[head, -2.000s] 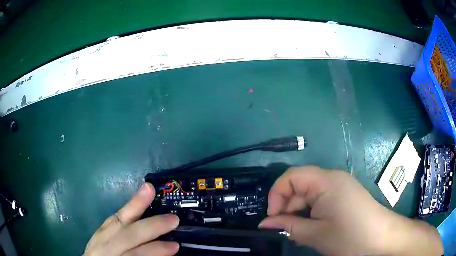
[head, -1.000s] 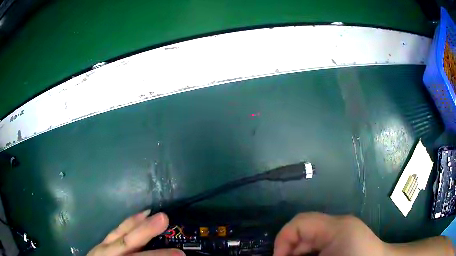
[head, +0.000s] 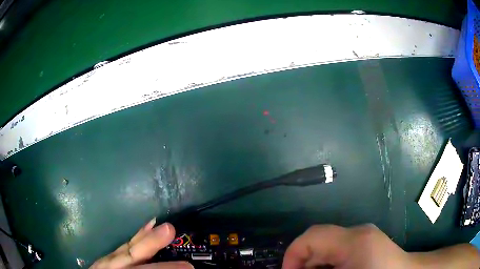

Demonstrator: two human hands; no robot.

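A black circuit board (head: 223, 251) with two small orange-yellow blocks, white connectors and a bundle of coloured wires lies at the bottom edge, its lower part cut off. A black cable (head: 252, 187) with a pale metallic round end runs from behind it to the right on the green surface. My left hand (head: 147, 249) rests on the board's left end, fingers over its edge. My right hand (head: 342, 249) is at the board's right end with fingers bent; its fingertips are cut off by the picture's edge, and what they hold, if anything, is hidden.
A cream card (head: 442, 181) with small grey-tan strips lies at right. Beside it stands another black board (head: 472, 186), partly cut off. A blue basket (head: 466, 68) with orange bands is at the upper right. A white strip (head: 210, 60) crosses behind. Thin dark cables (head: 32, 253) are at lower left.
The view has tilted up, so the board and both hands sit lower in the picture. The black screen part seen below the board earlier is out of view. Both hands remain at the board's ends.
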